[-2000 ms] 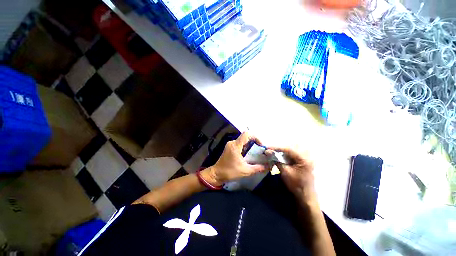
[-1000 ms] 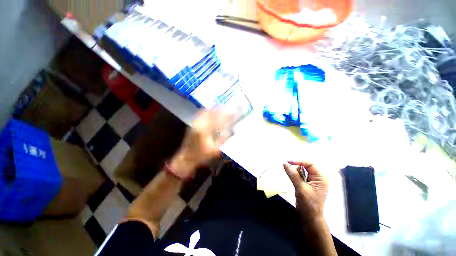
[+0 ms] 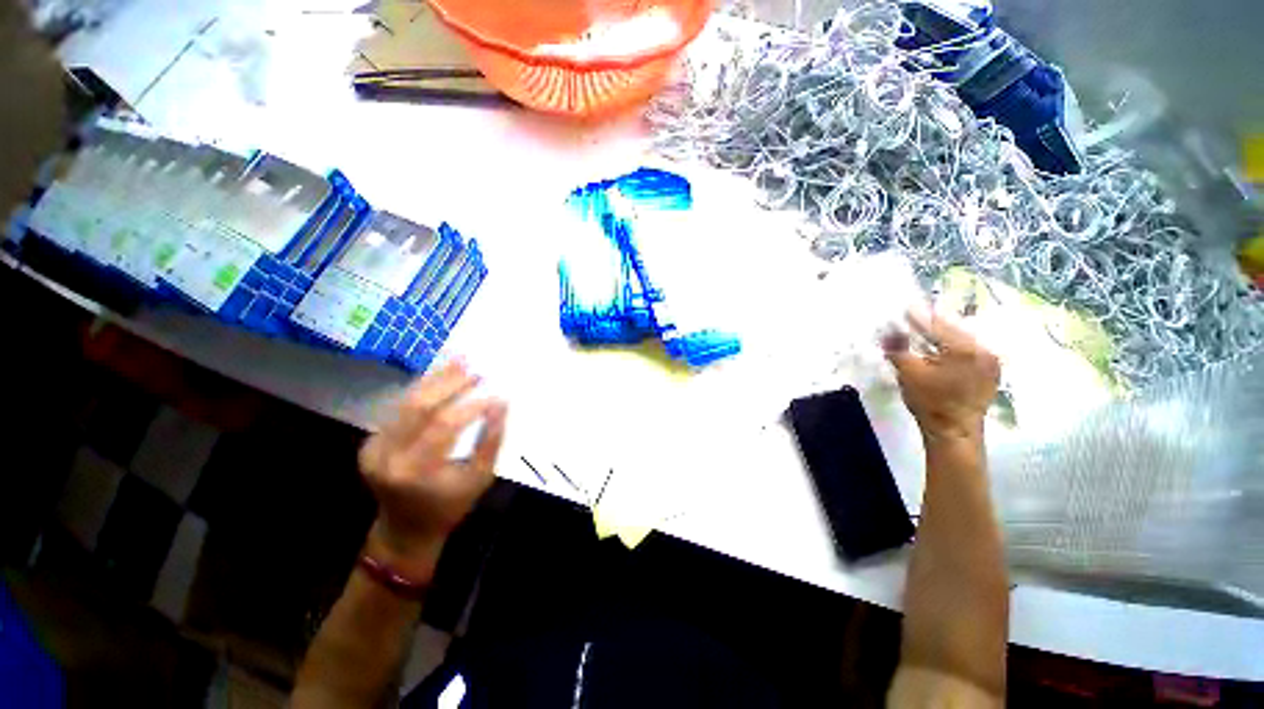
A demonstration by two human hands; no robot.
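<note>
My left hand is over the table's front edge, just below the boxes, fingers loosely apart and holding nothing that I can see. My right hand is above the phone at the crumpled whitish plastic, fingers curled; glare hides whether it holds anything. Filled blue-and-white boxes stand in stepped rows on the left. Fanned blue-edged box blanks lie mid-table. A large tangle of coiled white cables lies beyond my right hand.
A black smartphone lies left of my right forearm. An orange basket is at the top, beside brown cardboard. Clear plastic lies at the right. A pale yellow piece and thin dark lines are at the front edge.
The view has turned right. My left hand put a box by the stack and has come back from it. My right hand has moved right and away from me, past the phone to the plastic.
</note>
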